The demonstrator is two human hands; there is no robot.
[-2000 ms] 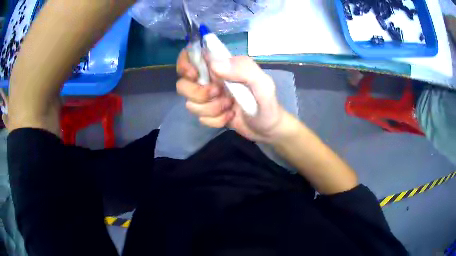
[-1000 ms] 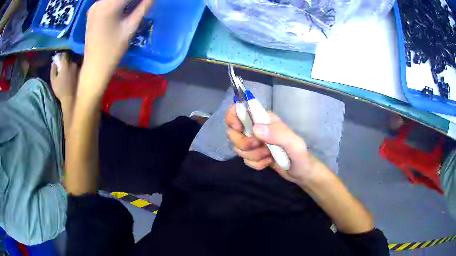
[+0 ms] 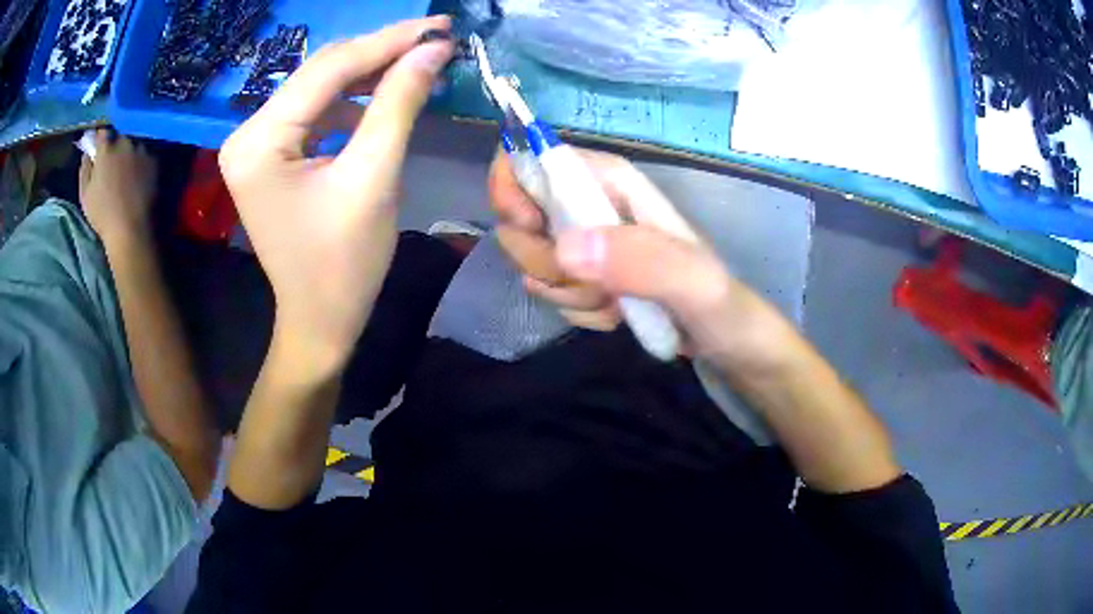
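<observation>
My left hand pinches a small black plastic part between thumb and fingertips, above the bench's near edge. My right hand holds the white-handled side cutters with blue collars. Their silver jaws point up and left, close to the right side of the black part. Whether the jaws touch the part cannot be told, as that area is small and blurred. The left blue tray, partly behind my left hand, holds heaps of black parts.
A crumpled clear bag lies at the bench's centre, with a white sheet beside it. The right blue tray holds black parts. Another blue tray and a person's arm are at left. Red stools stand below.
My left hand has come from the left blue tray towards the cutters and now pinches a black part. My right hand has raised the cutters up and left towards it.
</observation>
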